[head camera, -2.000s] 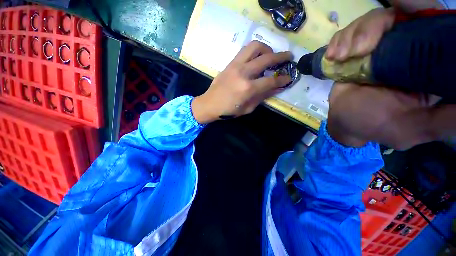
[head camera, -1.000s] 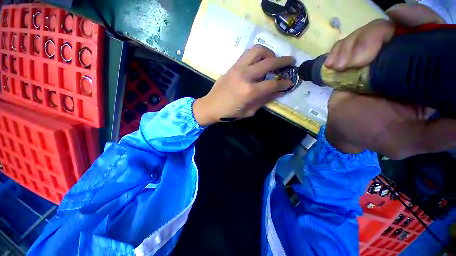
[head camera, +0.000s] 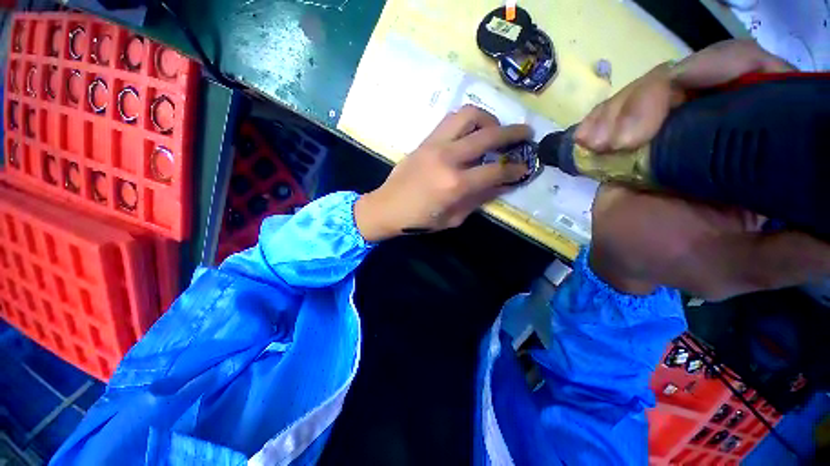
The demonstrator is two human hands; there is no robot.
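Observation:
My left hand holds a small round watch case with its fingertips on white paper at the board's near edge. The case is open, with silvery and yellow parts inside, partly covered by my fingers. My right hand is closed around the yellowish section of a large black hot air gun. The gun's dark nozzle points left, close beside the case's right edge; whether they touch is unclear. The gun hides part of the hand and wrist.
A second open watch unit with an attached black disc lies farther back on the cream-yellow board. Red trays of dark C-shaped rings stand left. Another red tray and dark cables are lower right.
The view has shifted, so the bench sits lower and more of the second unit's black disc shows. Both hands keep their holds, and the nozzle stays beside the case.

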